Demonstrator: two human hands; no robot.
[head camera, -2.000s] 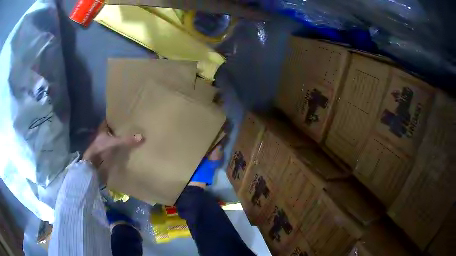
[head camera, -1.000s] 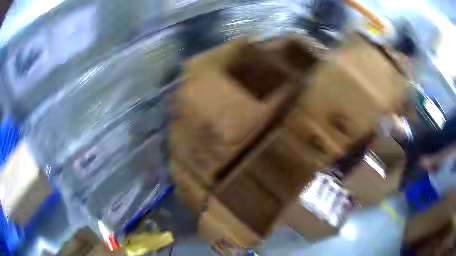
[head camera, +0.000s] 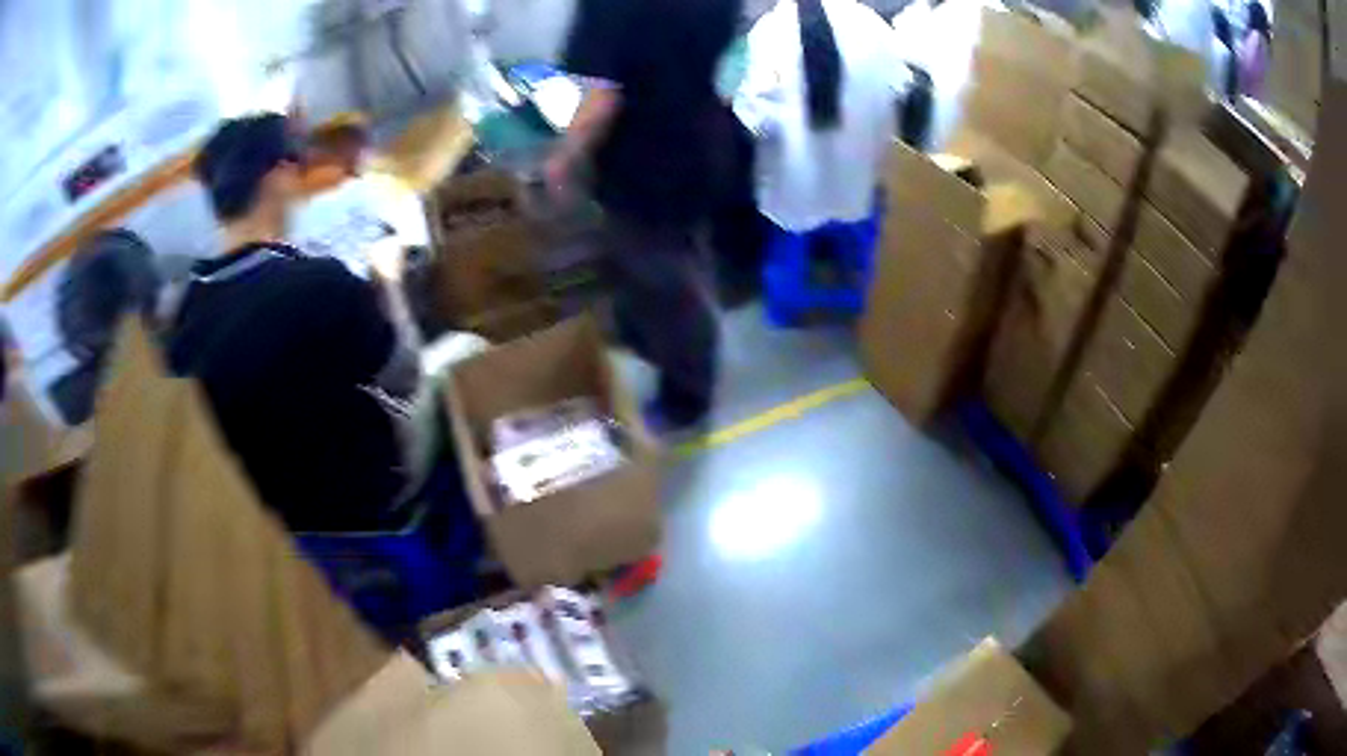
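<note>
Neither of my hands can be made out. Near the bottom, an open carton (head camera: 628, 727) holds white product boxes (head camera: 579, 644) with small dark and red pictures. Just beyond it, another open brown carton (head camera: 579, 535) holds white product boxes (head camera: 550, 455). At the bottom right, a brown carton (head camera: 960, 716) with an orange-red patch is cut off by the frame edge, beside a blue edge (head camera: 857, 733). The picture is blurred.
A seated person in black (head camera: 296, 384) is at left, with tall cardboard (head camera: 185, 547) nearby. A standing person (head camera: 657, 192) and a person in white (head camera: 820, 111) are farther back. Carton stacks (head camera: 1086, 251) stand right. A yellow line (head camera: 776, 415) crosses the grey floor.
The view has swung from flat cardboard held in my hands, past blurred open cartons, to the wider work area with people. The held cardboard and my hands are no longer seen.
</note>
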